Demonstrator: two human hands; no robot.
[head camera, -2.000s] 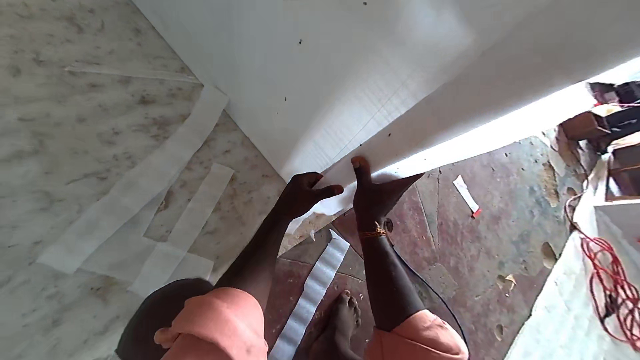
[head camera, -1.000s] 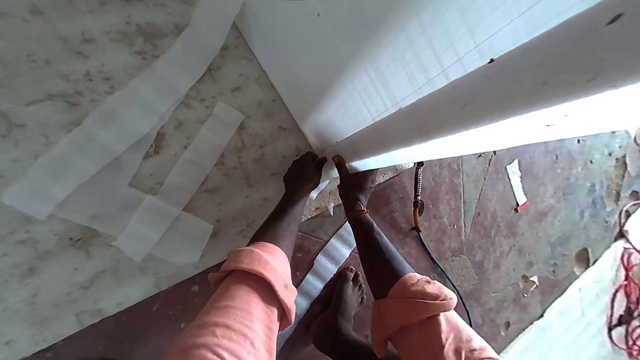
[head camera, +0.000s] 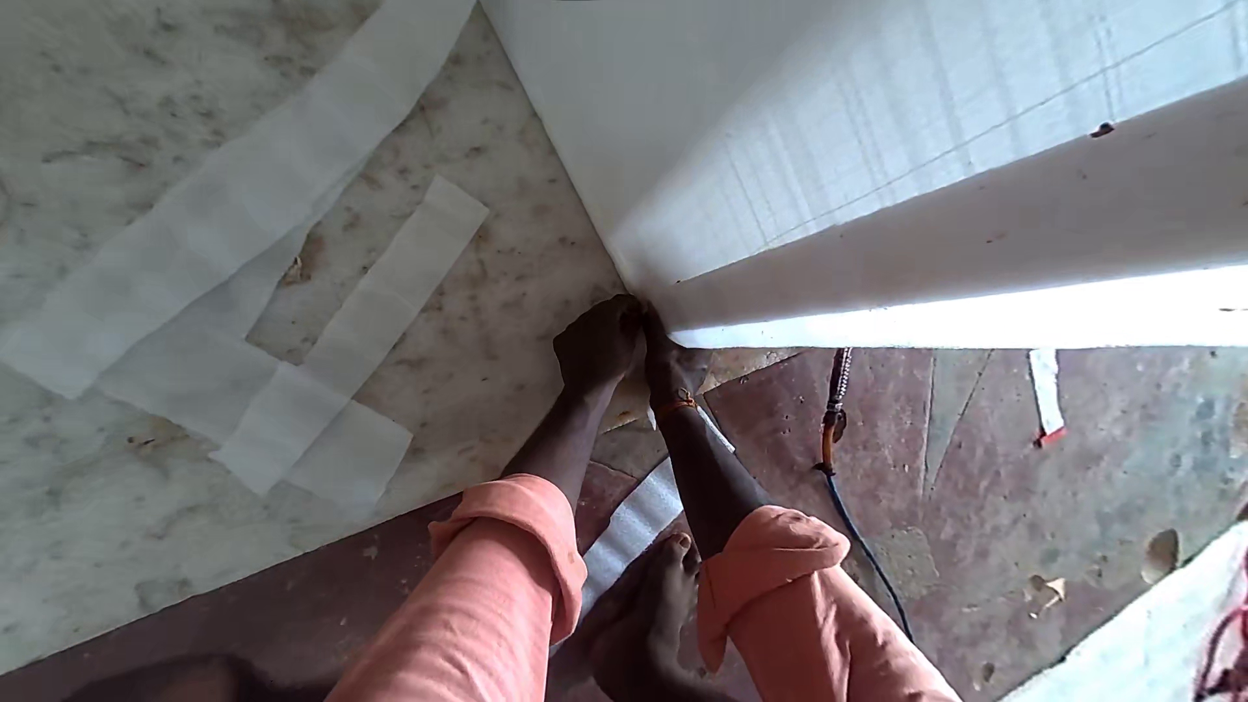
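Observation:
My left hand (head camera: 597, 341) has its fingers curled and meets my right hand (head camera: 673, 356) at the near lower corner of a large white panel (head camera: 721, 175). The right hand lies against the panel's end, by its pale edge. Whatever is between the fingertips is hidden. Strips of thin white foam sheet (head camera: 234, 214) lie crossed on the marbled stone surface (head camera: 507, 292) to the left. Another white strip (head camera: 639, 517) runs along the floor beneath my right forearm, beside a bare foot (head camera: 648, 604).
A cord with a braided end (head camera: 840, 390) lies on the worn reddish floor (head camera: 770, 419) right of my arm. Farther right are a white scrap with a red end (head camera: 1046, 395), a pale slab (head camera: 1150, 624) and red cable (head camera: 1227, 643).
Both hands have come together at the panel's corner; two seconds ago they were apart along its edge. The view has shifted and turned.

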